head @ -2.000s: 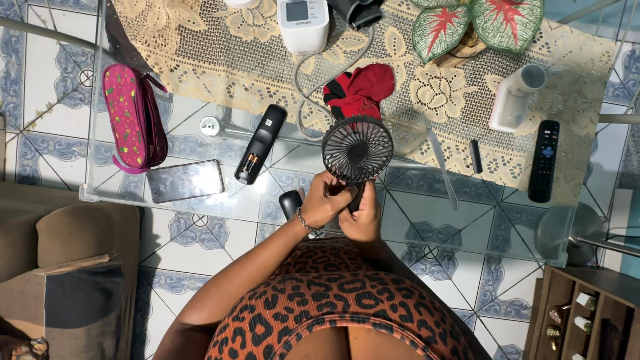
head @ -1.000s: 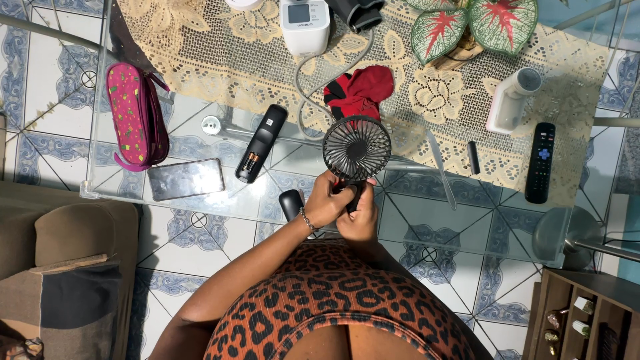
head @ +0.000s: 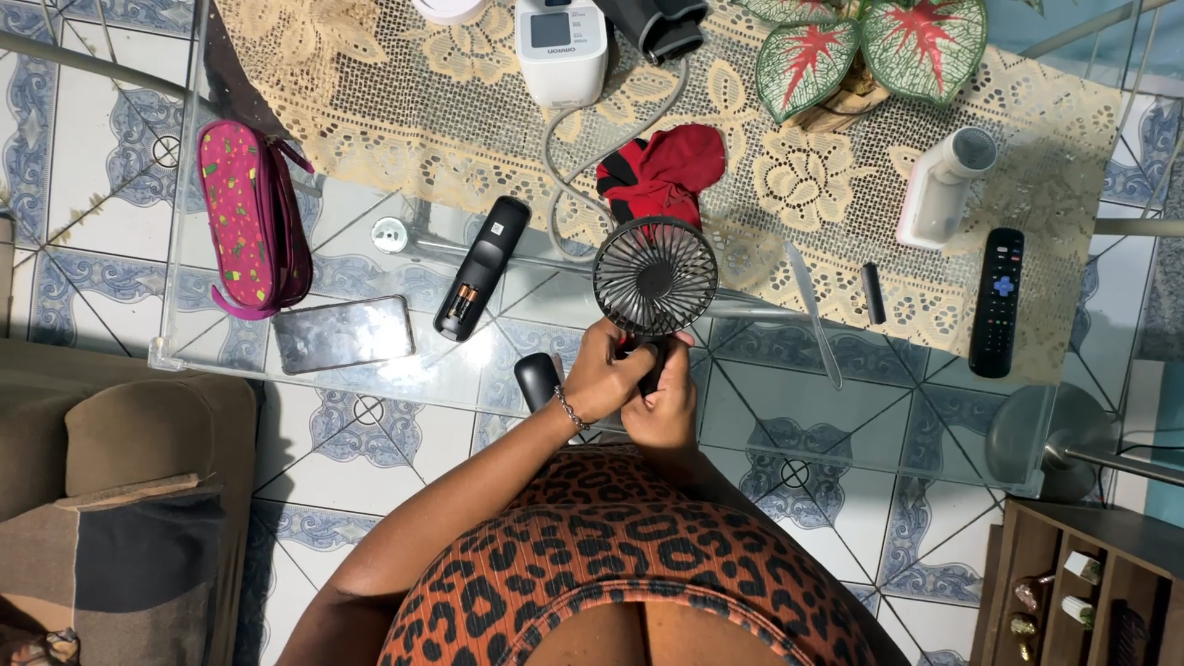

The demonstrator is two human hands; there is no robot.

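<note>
A small black handheld fan [head: 655,277] is held upright over the near edge of the glass table, its round grille pointing away from me. My left hand [head: 603,372] and my right hand [head: 664,400] both close around its handle, which the fingers partly hide. Just left of my left wrist lies a dark rounded object [head: 538,379], partly hidden by the arm. Farther left, a black remote control [head: 484,268] shows batteries in its uncovered compartment. Beyond the fan grille lies a crumpled red and black cloth [head: 668,166].
A pink pencil case [head: 242,217] and a smartphone [head: 344,335] lie left. Right are a plastic knife [head: 814,314], a small black piece [head: 872,293], a white bottle-like device [head: 945,190] and another remote [head: 997,303]. A blood pressure monitor [head: 561,55] and potted plant [head: 837,106] stand beyond.
</note>
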